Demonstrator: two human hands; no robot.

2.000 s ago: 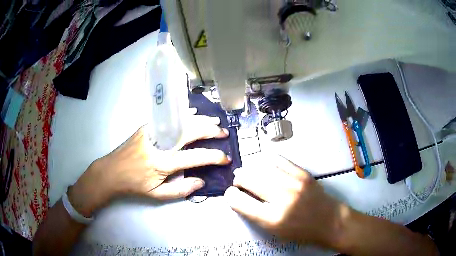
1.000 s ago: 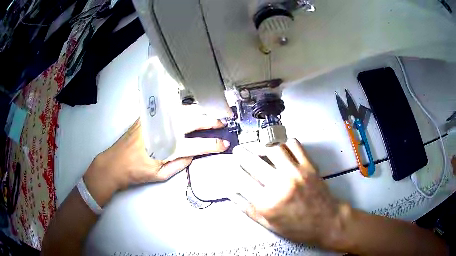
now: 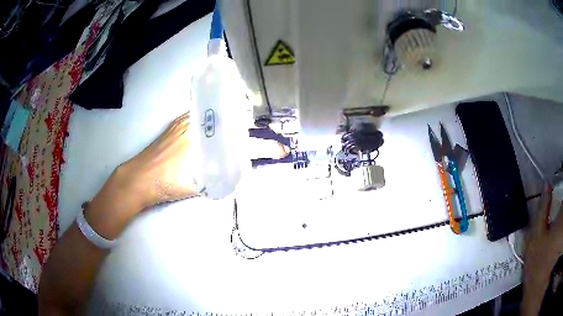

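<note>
A dark fabric piece (image 3: 271, 162) lies at the presser foot (image 3: 300, 159) of the white sewing machine (image 3: 333, 55). My left hand (image 3: 163, 163) lies on the table left of the foot. It is partly hidden behind the white lamp (image 3: 216, 133), and a fingertip shows on the fabric close to the foot. My right hand (image 3: 543, 237) is at the far right edge, cut off by the picture's rim, beside the phone. What its fingers do is not clear.
Snips with orange and blue handles (image 3: 455, 196) and a black phone (image 3: 494, 170) with a white cable lie right of the machine. Black fabric pieces (image 3: 105, 86) and a tan board with red lettering (image 3: 46, 160) are at the left. A round knob (image 3: 415, 48) is on the machine head.
My right hand has left the fabric by the foot and moved to the far right edge. Less of the dark fabric shows in front of the foot. My left hand stays beside the foot.
</note>
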